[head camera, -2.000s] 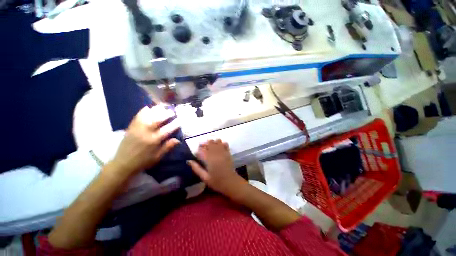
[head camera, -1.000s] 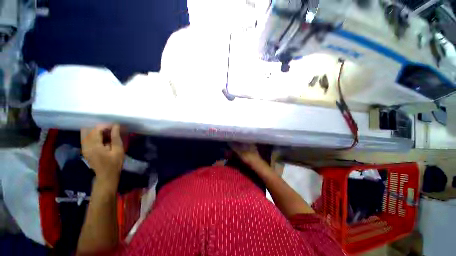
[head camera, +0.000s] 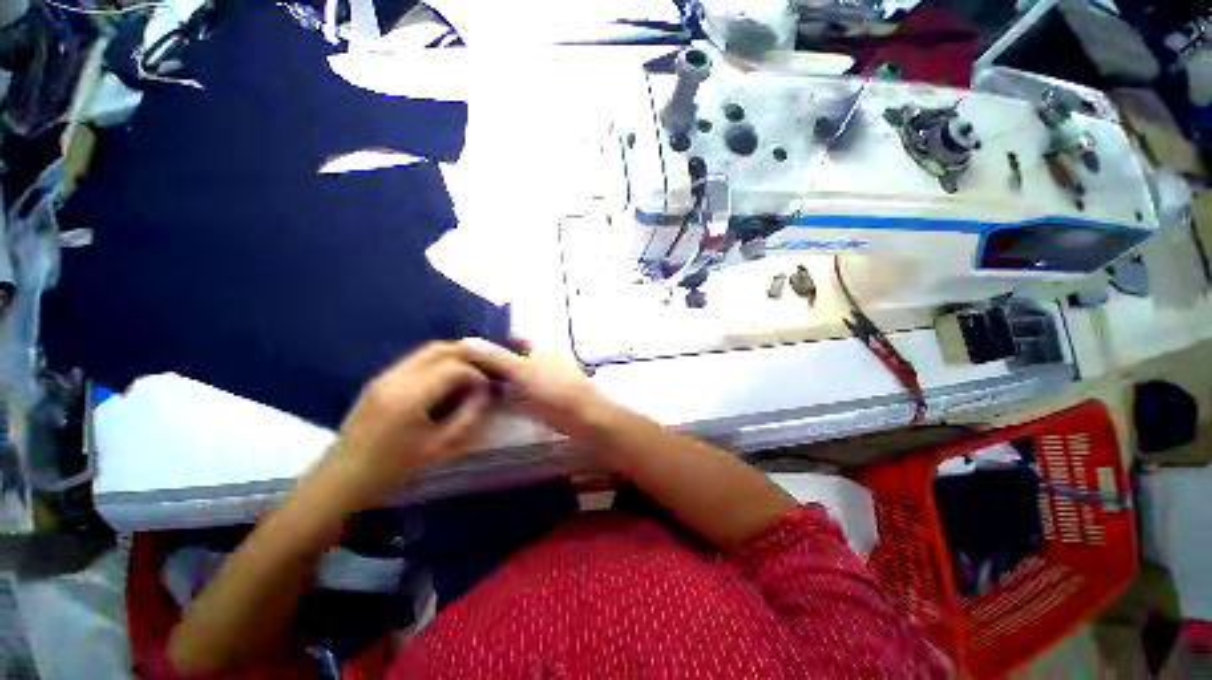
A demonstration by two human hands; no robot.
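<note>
Dark navy garment panels [head camera: 253, 239] lie spread flat on the left of the white table. My left hand [head camera: 423, 405] is at the panels' lower right edge with its fingers curled. My right hand [head camera: 532, 379] meets it there, its fingertips at a small corner of navy cloth [head camera: 497, 320]. The hands cover each other's fingertips, so I cannot tell whether either one grips the cloth. The white sewing machine [head camera: 851, 173] with a blue stripe stands to the right of the hands. No cloth shows under its needle area [head camera: 693, 272].
Red-handled snips [head camera: 884, 348] and two small brass-dark bits [head camera: 803, 283] lie on the machine bed. A small dark box [head camera: 985, 332] sits at the table's right end. A red plastic basket [head camera: 930, 531] holding dark cloth is below right. Dark cloth [head camera: 485, 538] hangs below the table edge.
Both hands have come up from below the table's front edge onto the tabletop and now meet at the navy panels. The view has shifted, showing more of the panels and the machine.
</note>
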